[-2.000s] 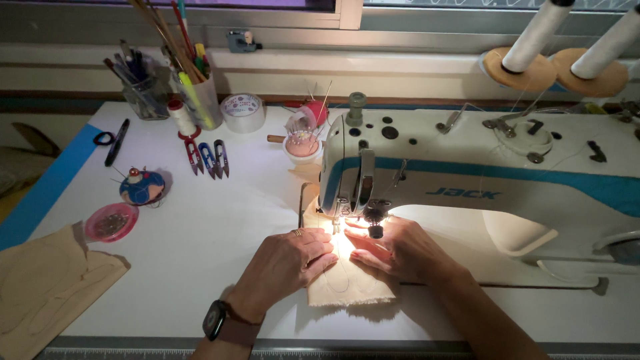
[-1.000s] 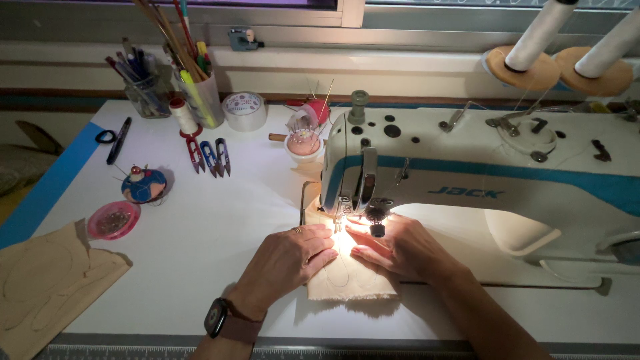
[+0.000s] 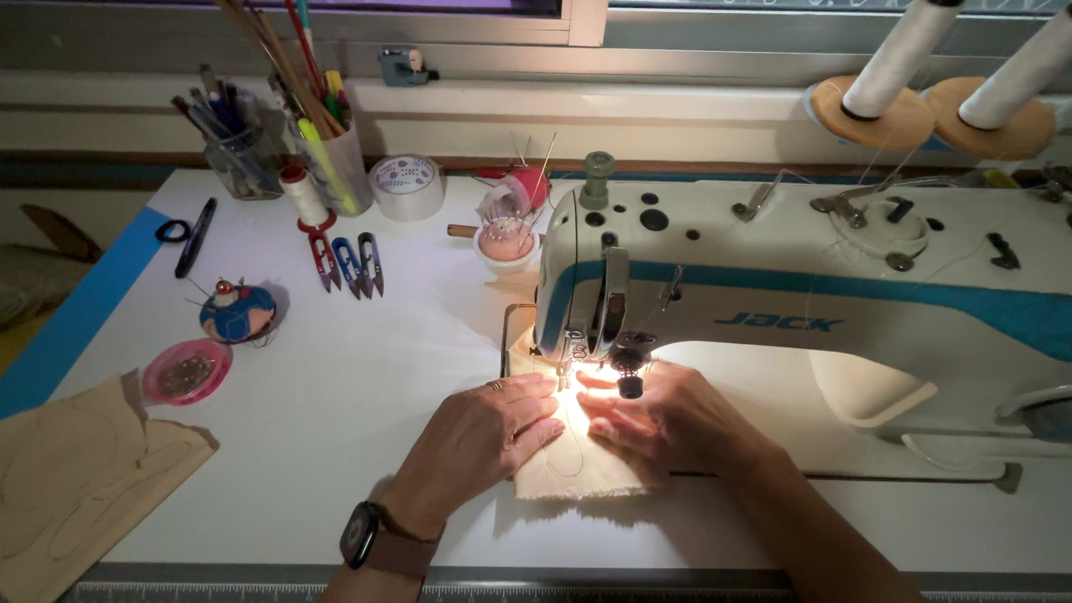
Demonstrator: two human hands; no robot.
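Observation:
A beige cloth piece [image 3: 578,465] with a drawn curved outline and a frayed front edge lies under the presser foot [image 3: 564,375] of a white and teal Jack sewing machine [image 3: 754,293]. My left hand [image 3: 490,427] rests flat on the cloth's left side, fingertips beside the foot; a watch is on that wrist. My right hand [image 3: 662,410] presses the cloth from the right, partly behind the machine's round knob [image 3: 628,373]. Neither hand grips the cloth visibly; the fingers are slightly spread. The machine's lamp glares at the needle area, so the stitching there is hard to see.
More beige cloth [image 3: 75,469] with drawn outlines lies at left. Near it are a pink pin dish [image 3: 188,372], a blue pincushion [image 3: 238,311] and thread snips [image 3: 347,264]. Pen holders [image 3: 243,163], tape [image 3: 408,186] and a pink pincushion [image 3: 507,243] stand behind. A ruler [image 3: 251,592] runs along the front.

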